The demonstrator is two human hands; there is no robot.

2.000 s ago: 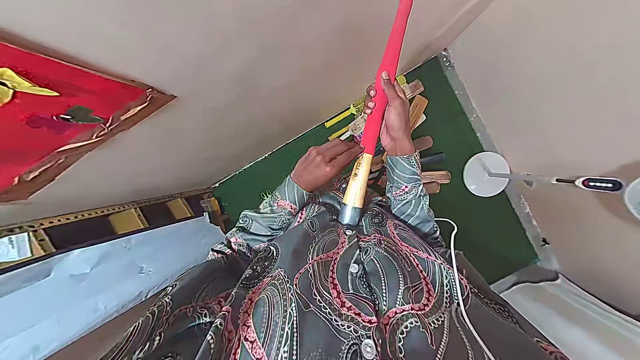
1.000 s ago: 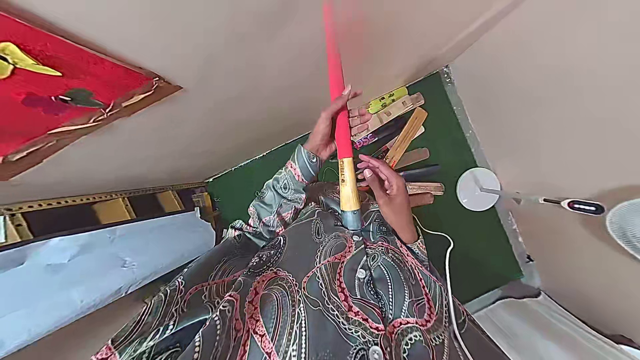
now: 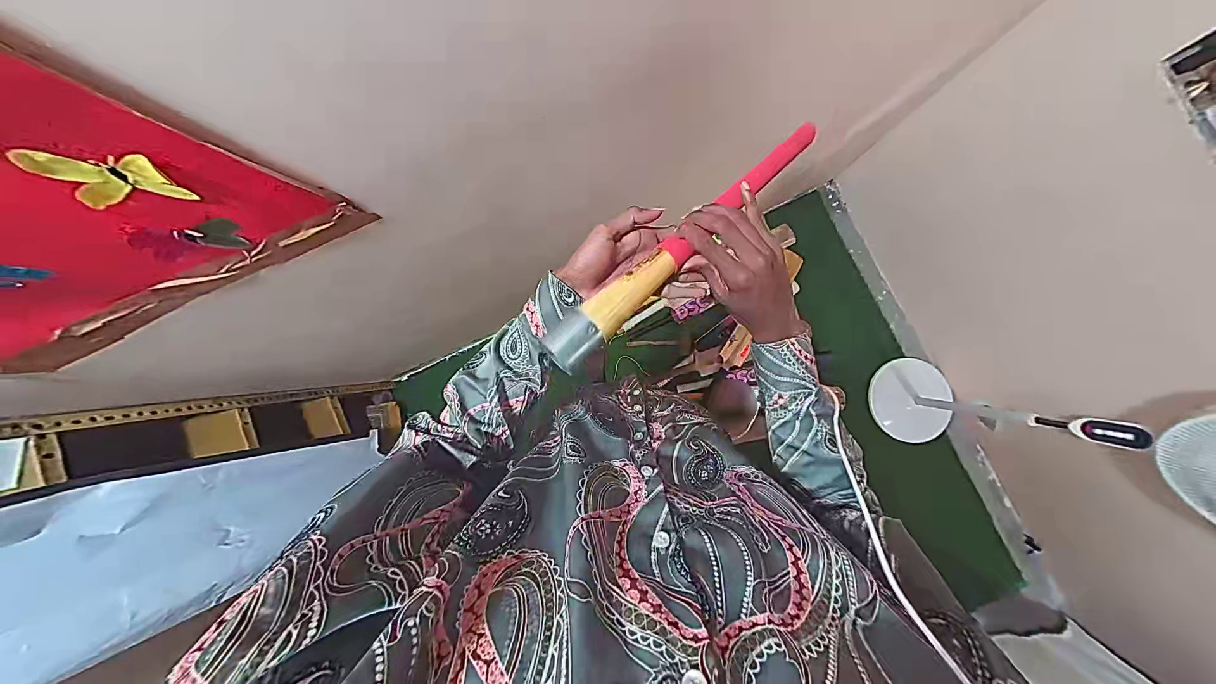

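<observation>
A long handle (image 3: 627,296) with a red sleeve, a bare wooden section bearing writing and a grey end slants from lower left to upper right in the head view. My right hand (image 3: 746,261) is closed around the lower part of the red sleeve, with one finger extended along it. Beside and partly behind the wooden section is my left hand (image 3: 598,255), palm showing and fingers parted; whether it touches the handle is hard to tell. Several wooden pieces (image 3: 736,344), some bearing writing, lie beyond the hands, partly hidden by them.
A green surface (image 3: 855,304) lies beneath the wooden pieces. On the right are a white round base (image 3: 910,400) and a fan (image 3: 1192,465); a white cable (image 3: 879,551) runs past my right sleeve. A red panel with butterflies (image 3: 237,176) and a perforated metal rack (image 3: 218,432) are at left.
The handle has swung from nearly upright to a rightward slant, its grey end now farther left. My right hand has moved from beside the wooden part onto the red sleeve, which my left hand has let go.
</observation>
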